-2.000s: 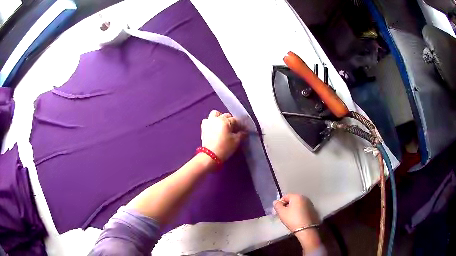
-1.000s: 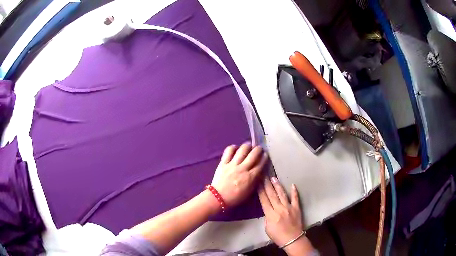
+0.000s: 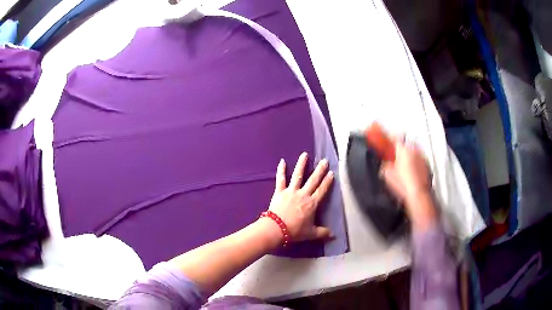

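The purple garment panel [image 3: 181, 139] lies spread on the white ironing table. The interfacing tape [image 3: 298, 71] curves from the roll of tape [image 3: 187, 15] at the far edge down along the panel's right edge, looking lilac at the near end. My left hand [image 3: 301, 204] lies with fingers spread on the panel and the near part of the tape, holding nothing. My right hand [image 3: 409, 177] is closed on the orange handle of the steam iron [image 3: 372, 184]. Hand and iron are blurred, just right of the panel's edge.
Purple cut panels [image 3: 18, 197] lie in a stack at the left, with a second purple bundle [image 3: 18, 79] beyond. The white table's [image 3: 375, 79] edge curves down the right side. A blue-edged grey surface [image 3: 520, 121] stands farther right.
My right hand has left the tape's near end and taken hold of the iron, which sits lower in view. My left hand has opened flat on the panel. The whole view has shifted.
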